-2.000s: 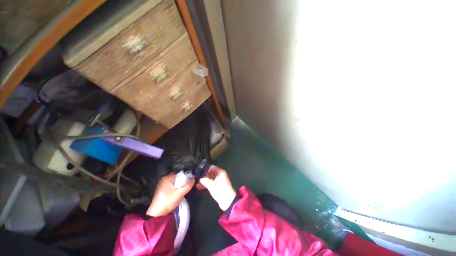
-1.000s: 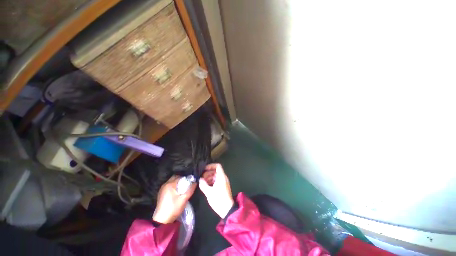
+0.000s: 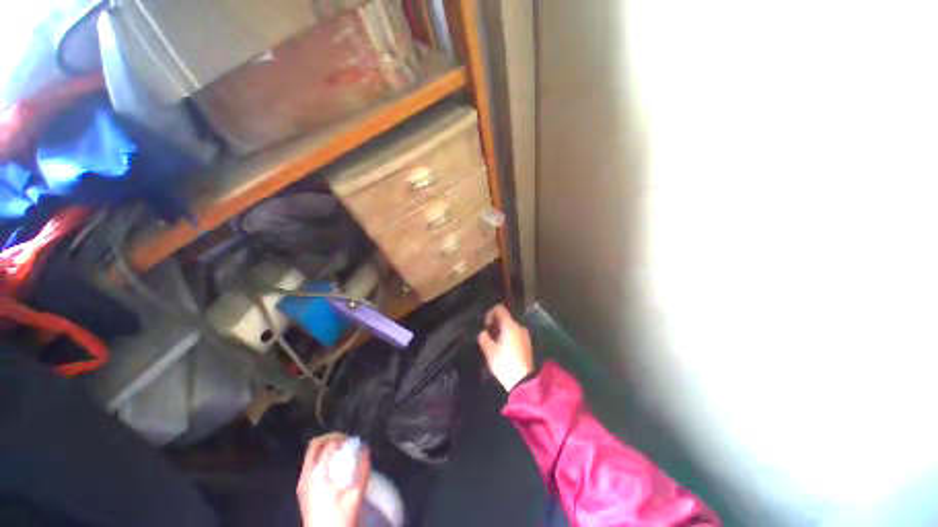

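A shiny black plastic bag lies in the lower middle, in front of the small drawers. My left hand is at the bottom, closed around a crinkly clear plastic bag; pale material hangs beside the wrist. My right hand is right of the black bag, fingers curled near its upper right edge. Whether the fingertips hold anything is too blurred to tell.
Small wooden drawers stand under an orange-edged shelf holding boxes. A purple strip, a blue piece and cables lie left of the bag. A white wall is at right, with green floor below.
My hands have moved apart: the left down with the clear bag, the right up and away from the black bag's gathered part. The view has shifted, showing more shelf.
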